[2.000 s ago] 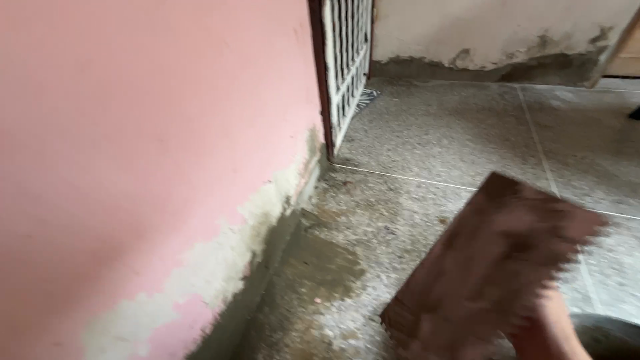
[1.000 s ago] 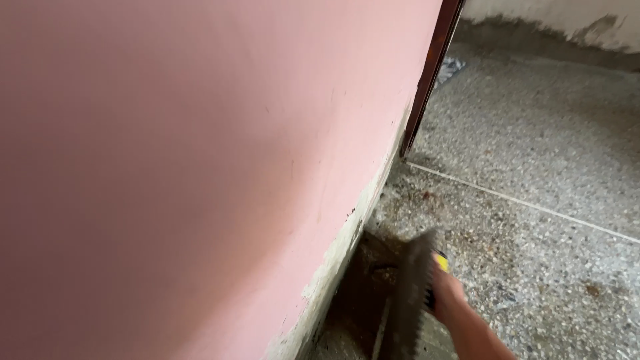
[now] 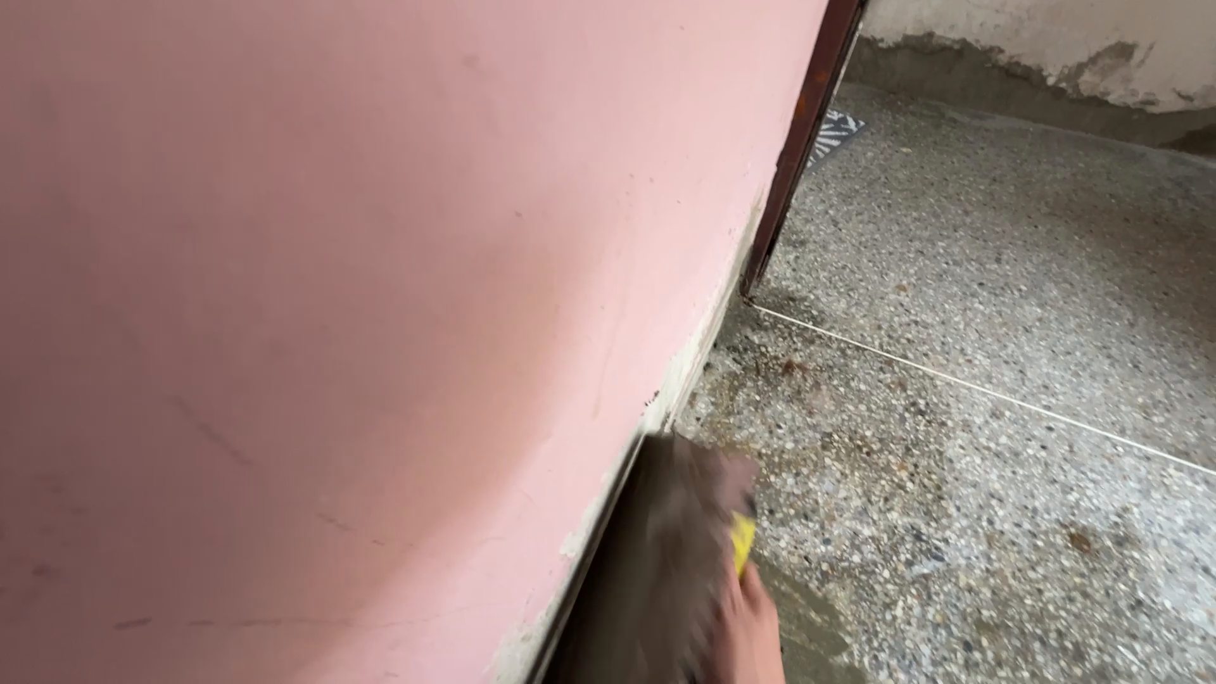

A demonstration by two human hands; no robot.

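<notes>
My right hand (image 3: 752, 622) is closed around the yellow and black handle of a notched trowel (image 3: 655, 560) at the bottom centre. The trowel's broad metal blade is smeared with mortar and blurred by motion. One long edge lies along the foot of the pink wall (image 3: 361, 285), over the bare strip of pale, chipped plaster (image 3: 679, 380). The toothed edge faces the hand. Wet grey mortar (image 3: 807, 617) is smeared on the floor just right of the hand. My left hand is not in view.
Speckled terrazzo floor (image 3: 1026, 494) with a thin white dividing line spreads to the right. A dark red door frame (image 3: 803, 142) stands at the wall's far end, with a patterned mat (image 3: 836, 133) behind it. A far wall (image 3: 1035, 47) has a rough grey cement base.
The trowel, held broad over the floor two seconds ago, was steeply tilted beside the wall one second ago and now lies with its blade against the wall's foot. The view has swung toward the pink wall.
</notes>
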